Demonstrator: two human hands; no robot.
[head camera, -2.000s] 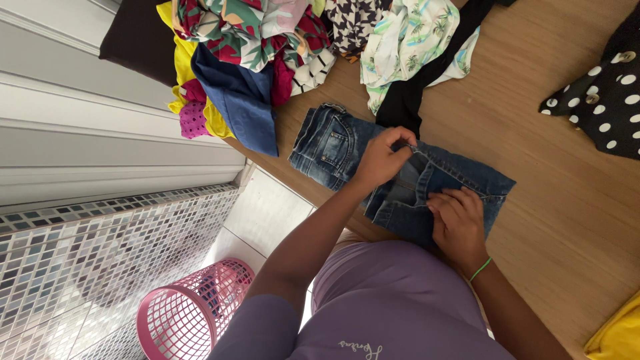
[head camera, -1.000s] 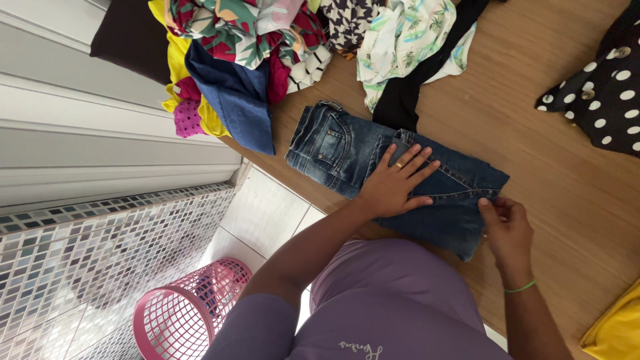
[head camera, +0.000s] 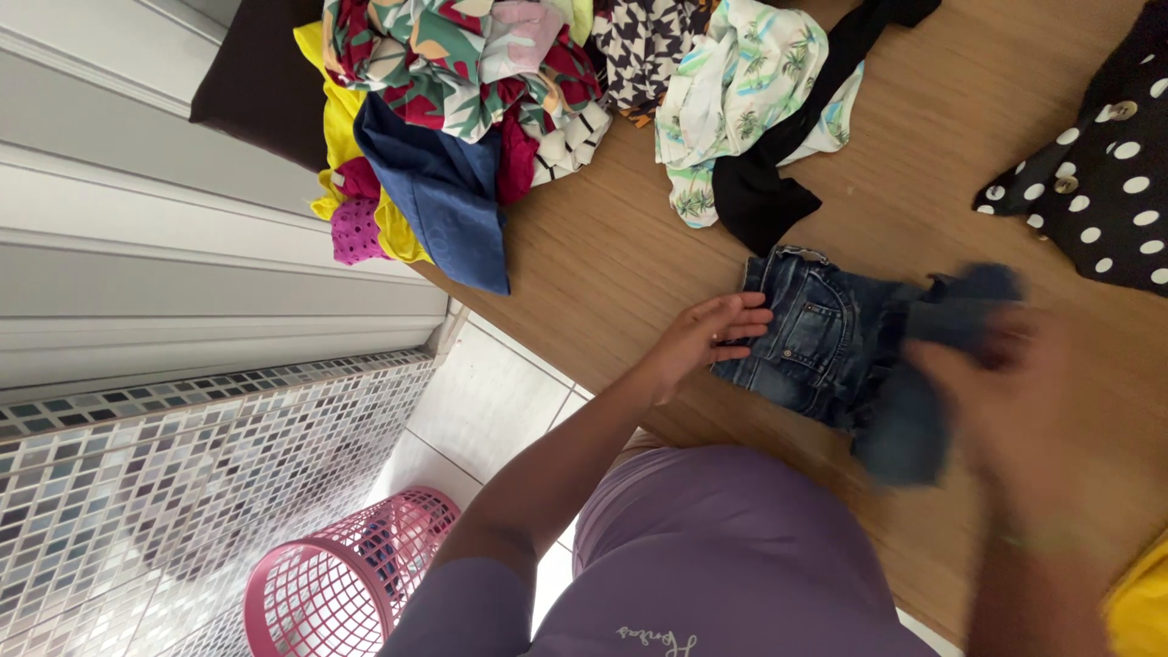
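Folded blue denim jeans (head camera: 803, 333) lie on the wooden table (head camera: 602, 246), waistband toward the left, a pocket facing up. My left hand (head camera: 716, 338) rests at the waistband end with its fingers spread over the edge, gripping nothing. At the other end, my right hand (head camera: 985, 374) is blurred by motion; its fingers are closed on the leg part of the jeans, which is lifted and folded over toward the waistband. Just above the waistband lies a black cloth (head camera: 762, 201).
Piled clothes (head camera: 438, 173) lie at the upper left, beside a palm-print garment (head camera: 730, 91). A black polka-dot garment (head camera: 1104, 182) is at the right, yellow cloth (head camera: 1141, 602) at lower right. A pink plastic basket (head camera: 356, 575) stands on the floor.
My left hand has moved from the middle of the jeans to the waistband end. My right hand has lifted the leg end and brought it over, so the jeans now look shorter.
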